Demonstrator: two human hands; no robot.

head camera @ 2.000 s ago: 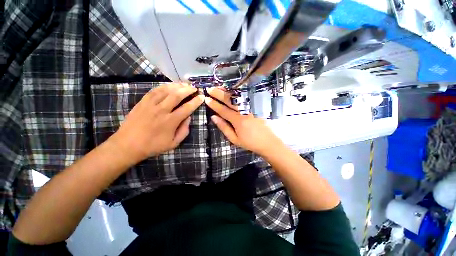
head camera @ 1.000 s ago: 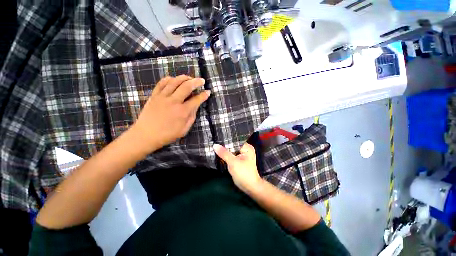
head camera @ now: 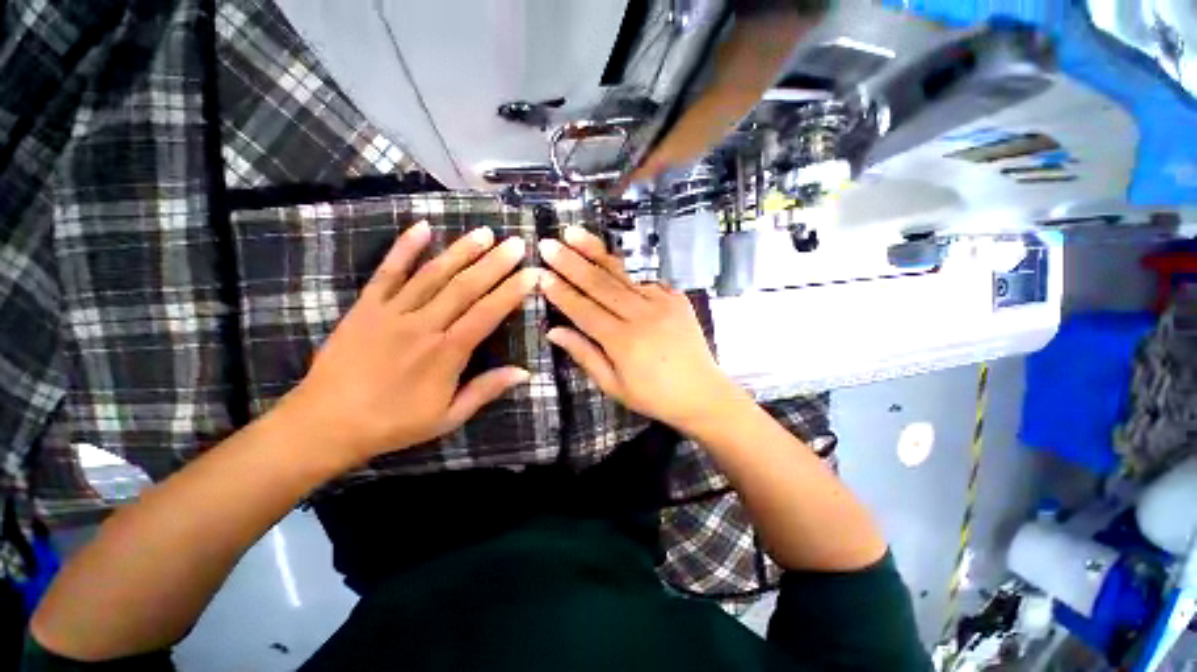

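The plaid fabric (head camera: 295, 282) lies spread in front of the sewing machine (head camera: 446, 66), its far edge at the presser foot area (head camera: 532, 190). A black seam strip (head camera: 565, 400) runs down it between my hands. My left hand (head camera: 407, 341) lies flat on the fabric left of the strip, fingers spread, gripping nothing. My right hand (head camera: 630, 328) lies flat at and right of the strip, fingertips close to my left ones just below the foot, gripping nothing. The wire guard (head camera: 591, 151) stands just above the foot. The needle is not clearly visible.
The white machine base (head camera: 880, 315) extends right, with a small dark panel (head camera: 1021, 286) at its end. More plaid fabric (head camera: 105, 236) hangs at left, and a checked piece (head camera: 715, 538) hangs below my right forearm. Blue bins (head camera: 1079, 394) stand at far right above the grey floor.
Since one second ago, my right hand has moved up from the fabric's near edge to beside my left hand. The view has shifted, and the wire guard shows again above the foot.
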